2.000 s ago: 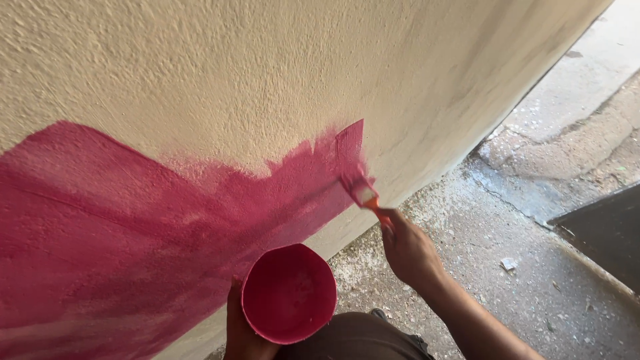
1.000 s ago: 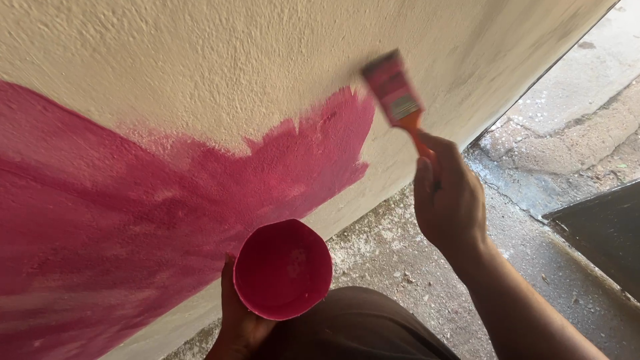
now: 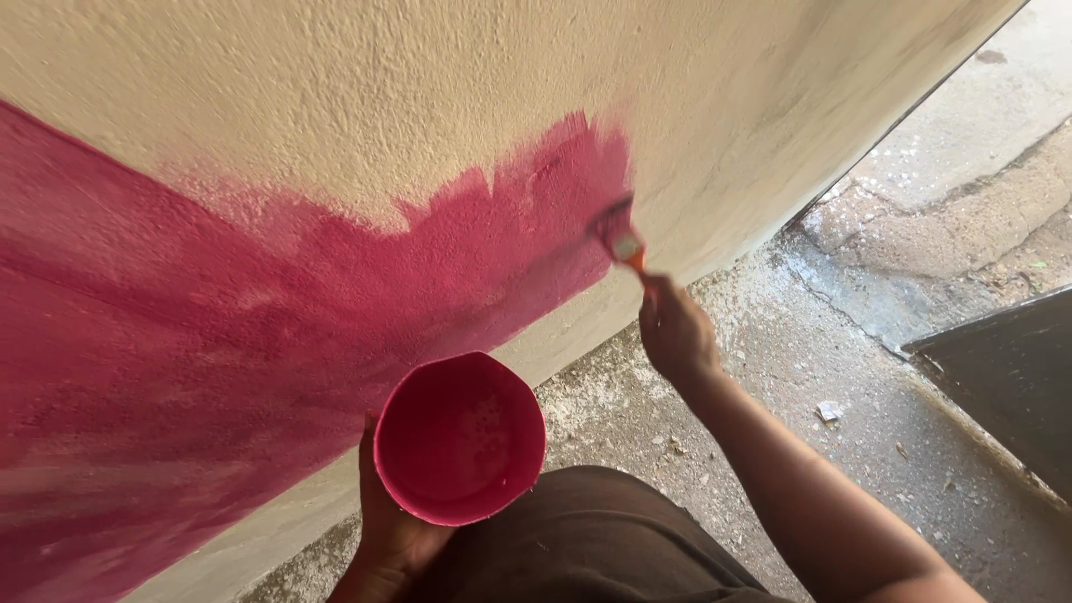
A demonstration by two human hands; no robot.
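My right hand [image 3: 678, 331] grips the orange handle of a paintbrush [image 3: 626, 243]. Its blurred, pink-coated bristles are at the right end of the pink painted area [image 3: 377, 276] on a rough cream wall [image 3: 502, 75]; whether they press on the wall is hard to tell. At lower centre, my left hand [image 3: 389, 536] holds a round container of pink paint [image 3: 459, 440] from its left side and below, its open top facing me. Part of the left hand's fingers is hidden by the container.
Speckled concrete floor [image 3: 754, 435] runs along the wall's foot, with a small white scrap [image 3: 829, 410] on it. A dark panel or slab [image 3: 1005, 377] stands at the right. Beyond the wall's edge lies brighter, uneven paving [image 3: 946, 193]. My dark-clothed leg [image 3: 586, 544] is below.
One second ago the brush was raised higher, near bare cream wall; it has come down to the painted edge. Pink now covers more of the wall at the right end than two seconds ago.
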